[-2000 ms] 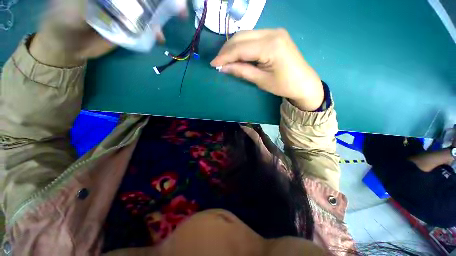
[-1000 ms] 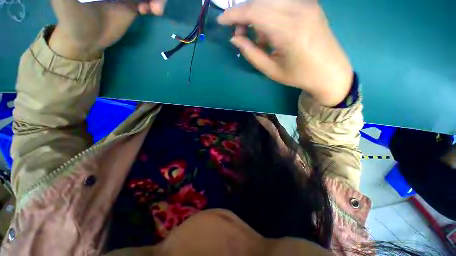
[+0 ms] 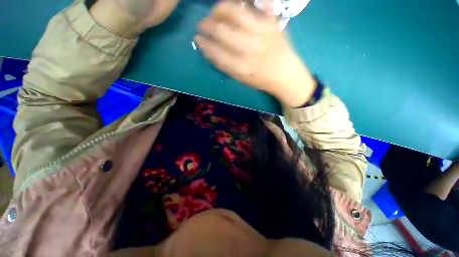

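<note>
A white housing (image 3: pixel 285 7) is cut off by the top edge, just beyond my right hand. My right hand (image 3: pixel 241 42) is blurred over the bench, its fingers bent towards my left hand. A tiny white connector (image 3: pixel 195 45) shows at its fingertips; whether the fingers grip it is unclear. My left hand (image 3: pixel 143 11) is at the top edge, blurred, its fingers mostly out of the picture. The wire leads are mostly hidden behind my right hand or out of view.
The green bench (image 3: pixel 372 80) runs across the top, its near edge against my front. Blue bins (image 3: pixel 118 104) are below the bench at the left. Another person's arm and dark clothing (image 3: pixel 420 183) are at the lower right, beside a blue object (image 3: pixel 386 201).
The view has shifted and tilted. The white housing is now further right in the picture. My right hand has moved left over the wires, closer to my left hand. The clear-and-silver part in my left hand has left view.
</note>
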